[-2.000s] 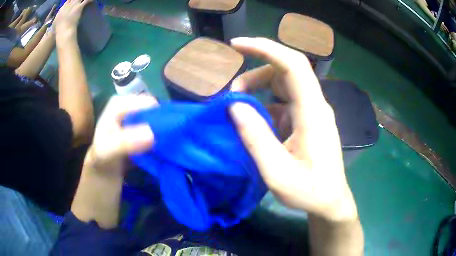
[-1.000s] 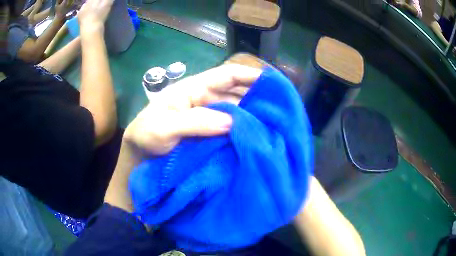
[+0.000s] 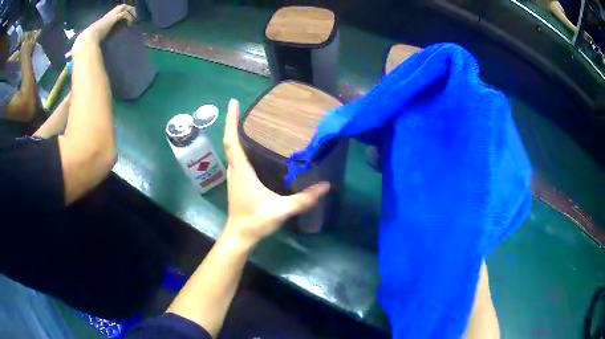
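The near speaker unit stands upright with its wood-grain top panel (image 3: pixel 292 118) facing up and dark sides below. My left hand (image 3: pixel 255 198) is at its near left corner, fingers spread upward along the left side and thumb across the front; whether it touches cannot be told. A bright blue cloth (image 3: pixel 451 159) is draped over my right hand, with one end trailing to the unit's front right edge. The cloth hides my right hand's fingers; only the wrist and forearm (image 3: pixel 486 311) show.
A white bottle (image 3: pixel 199 159) with a flipped-open lid stands left of the unit. Another wood-topped unit (image 3: pixel 300 26) stands behind; one more is partly hidden by the cloth. A neighbour's arm (image 3: pixel 93 126) reaches to a grey unit (image 3: pixel 126 63) on the green bench (image 3: pixel 292 265).
My hands have parted. My left hand has let go of the cloth and opened at the near unit. The cloth has moved right and up, now covering the dark-topped unit seen before.
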